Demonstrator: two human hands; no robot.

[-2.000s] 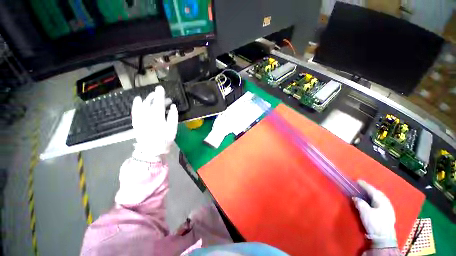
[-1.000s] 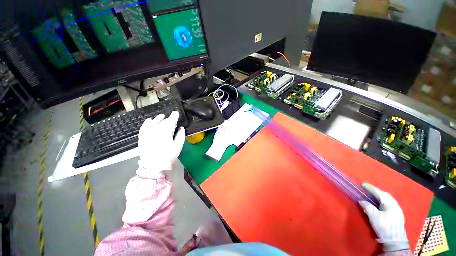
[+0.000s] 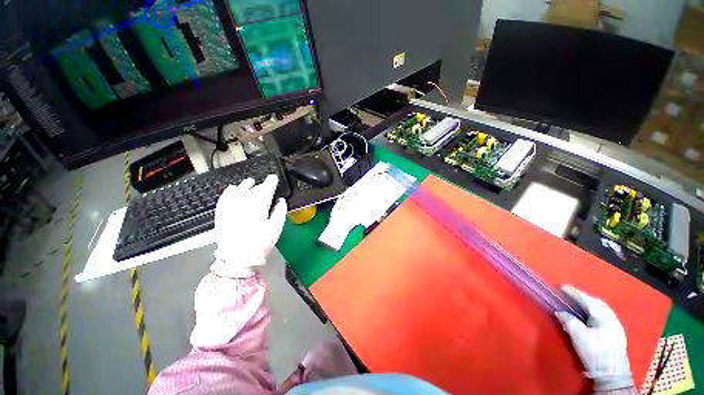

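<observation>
My left hand, in a white glove, rests over the right part of the black keyboard, fingers slightly apart, holding nothing. My right hand, also white-gloved, is closed around the near end of the long, translucent purple-blue plastic tubes. The tubes lie diagonally across the red mat, and their far end reaches over a spare white glove. The inspection monitor at upper left shows green board images with blue lines.
Circuit boards with yellow parts sit in black carriers along the conveyor at right. A mouse lies right of the keyboard, beside a coiled white cable. A dark screen stands behind the line. A dotted label sheet lies at lower right.
My left hand has come down lower onto the keyboard. The boards on the conveyor have shifted slightly right. The picture on the monitor has changed. My right hand still holds the tubes.
</observation>
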